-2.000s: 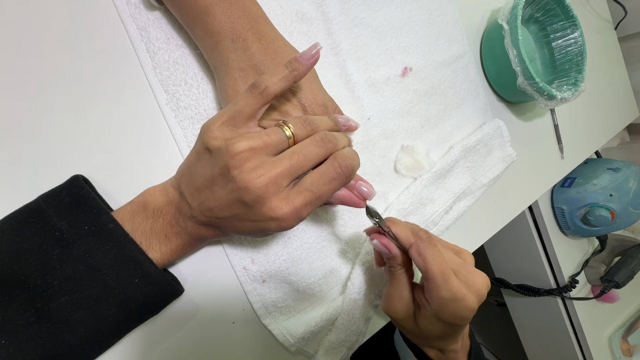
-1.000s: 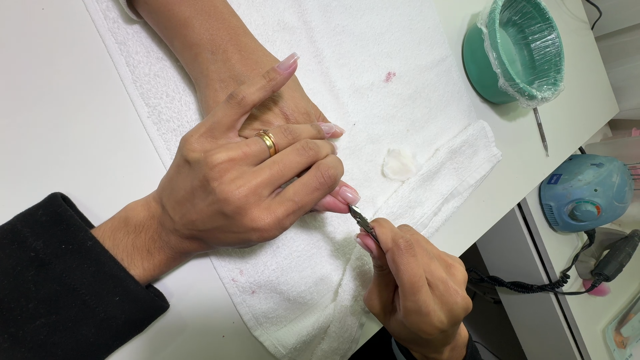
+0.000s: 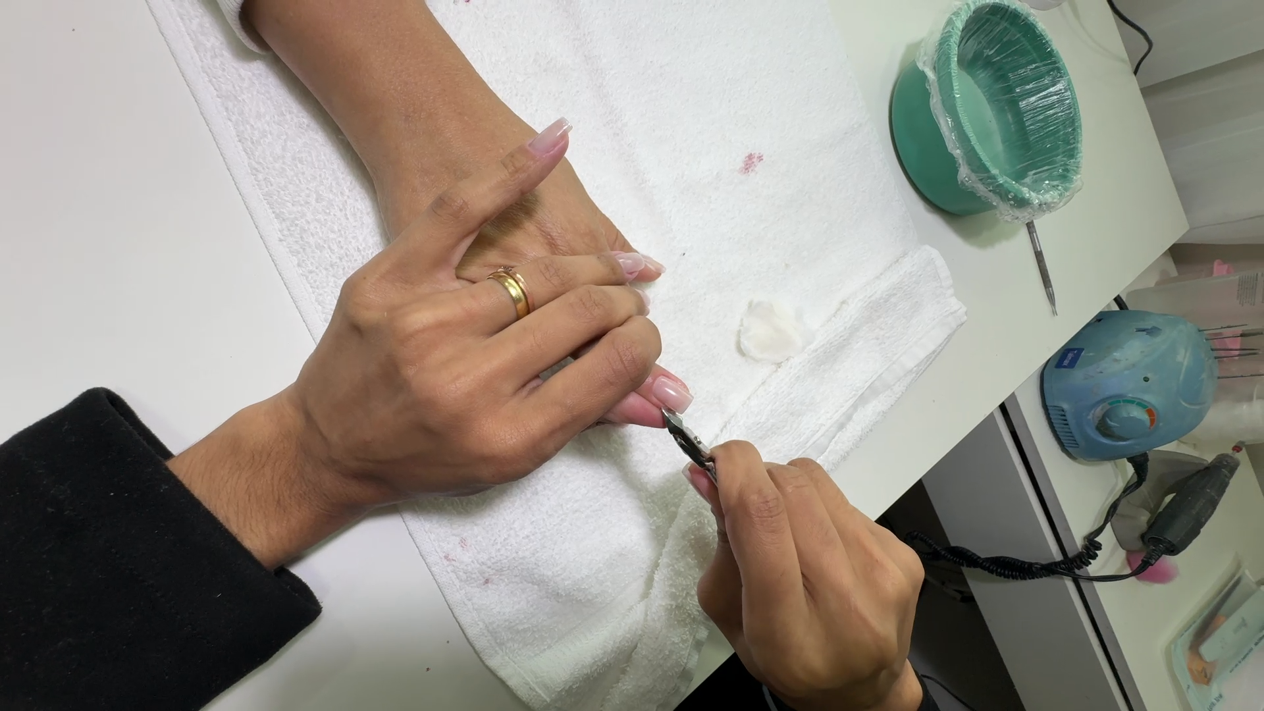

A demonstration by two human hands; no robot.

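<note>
My left hand, with gold rings on one finger, lies over another person's hand and holds one of its fingers. That person's arm comes in from the top left over a white terry towel. My right hand grips a metal cuticle nipper, its handles mostly hidden by my fingers. The nipper's tip touches or nearly touches the held fingertip, just below a pink thumbnail of my left hand. A white cotton pad rests on the towel, to the right of my left hand.
A green bowl lined with clear plastic stands at the upper right, a metal manicure tool beside it. Past the table edge are a blue nail drill unit, its black handpiece with a coiled cord, and a tray.
My right hand has turned a little around the nipper, and its fingers now cover more of the handles. My left hand keeps its hold on the other person's finger.
</note>
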